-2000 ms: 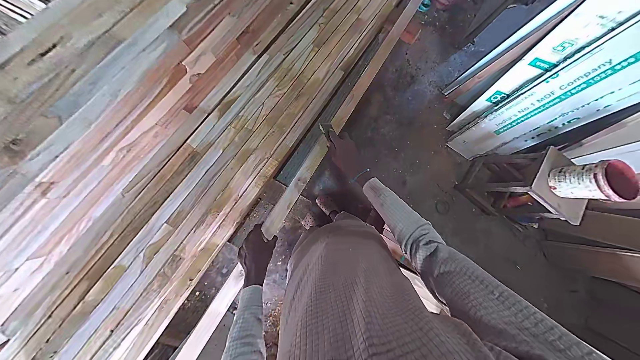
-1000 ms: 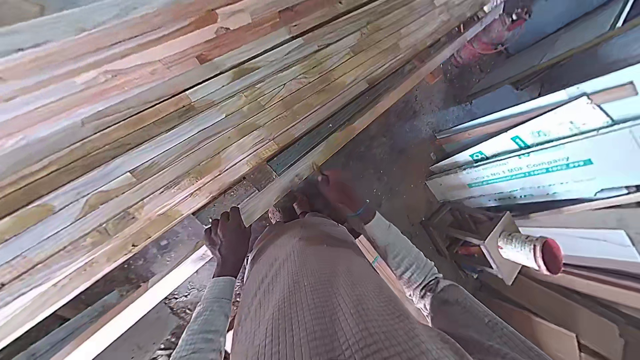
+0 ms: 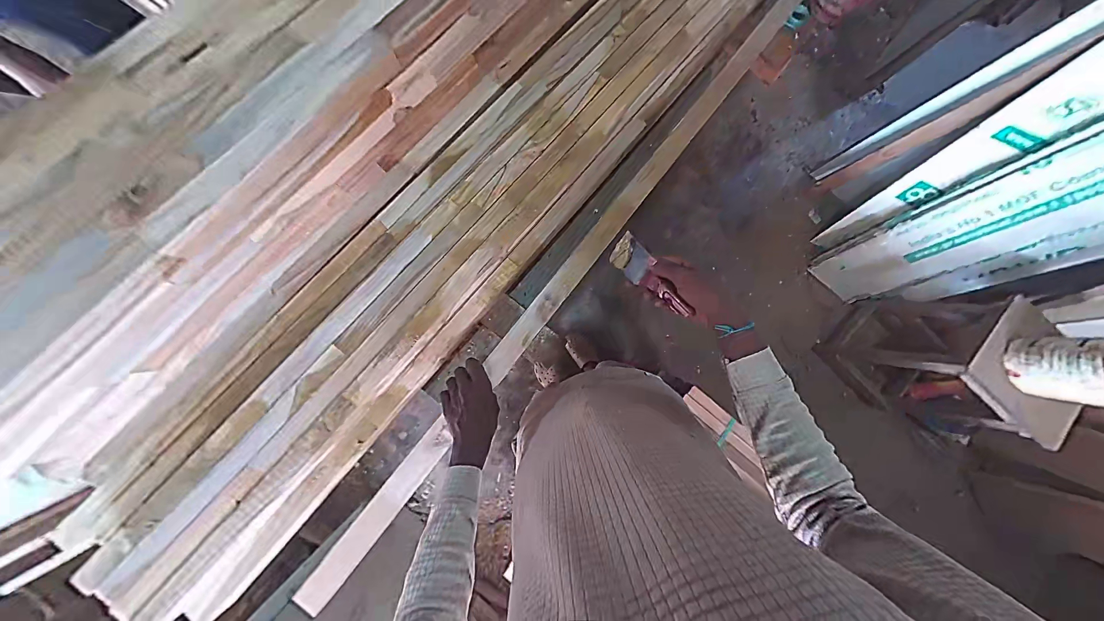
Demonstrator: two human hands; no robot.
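My left hand (image 3: pixel 470 412) is closed around a long, pale wooden strip (image 3: pixel 565 278) that runs diagonally in front of my body. To the right of the strip, my right hand (image 3: pixel 686 289) grips a putty knife (image 3: pixel 636 259) with a yellowish lump of filler on its blade. The blade is apart from the strip. Beyond the strip lie many long wooden boards (image 3: pixel 414 285) side by side, pieced from short lengths, with yellowish patches on several of them.
At the right, printed MDF sheets (image 3: pixel 957 216) lean in a stack. Below them a wooden stool (image 3: pixel 1005 371) bears a pale cylindrical container (image 3: pixel 1056 369). Bundled wooden strips (image 3: pixel 724 431) lie beside my body, above the dusty floor (image 3: pixel 759 207).
My right hand, which was at the strip in both earlier frames, is now off it to the right with the putty knife. My left hand stays on the strip. The view has turned.
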